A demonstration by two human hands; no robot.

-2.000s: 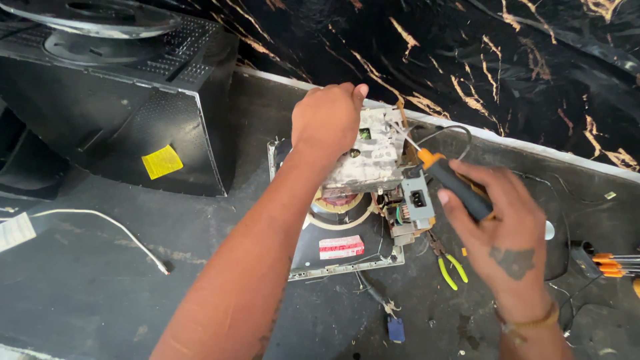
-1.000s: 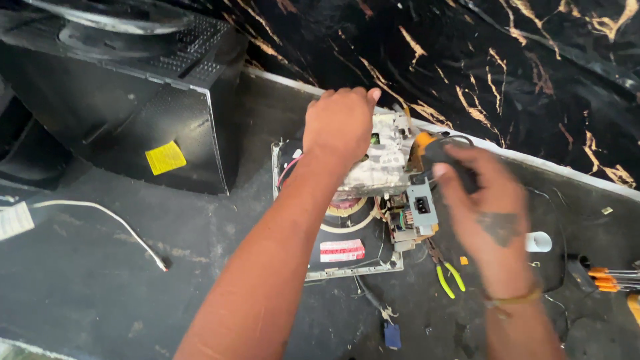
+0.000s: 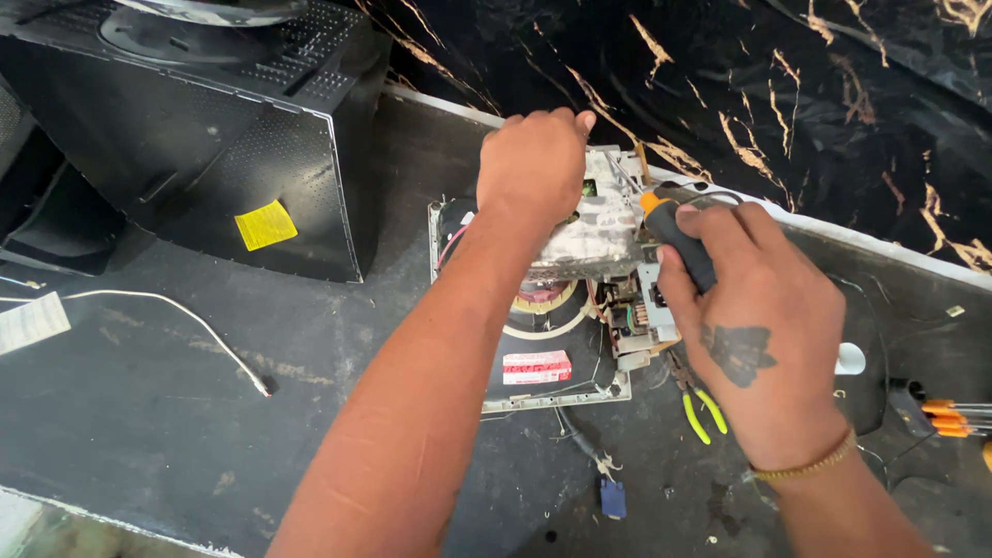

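An opened CRT monitor (image 3: 465,403) lies face down, its picture tube and deflection coil partly showing beneath a dusty metal shield (image 3: 597,232). My left hand (image 3: 531,167) is closed over the shield's far left edge; its fingertips are hidden. In my right hand (image 3: 763,333) is a screwdriver (image 3: 682,244) with a black and orange handle. Its shaft slants up and left onto the shield's right part; what the tip touches is too small to tell. A circuit board (image 3: 632,310) with a power socket sits under the shield's near right corner.
Pliers with green handles (image 3: 701,415) and a blue cable connector (image 3: 611,498) lie near the monitor. A black perforated casing (image 3: 232,170) stands at the left, a white cable (image 3: 186,314) before it. Orange-handled screwdrivers (image 3: 949,418) lie at the right. A marbled black sheet (image 3: 736,93) rises behind.
The screwdriver, blurred and tilted differently one second ago, again slants onto the shield, with my right hand lower behind it. My left hand has stayed on the shield.
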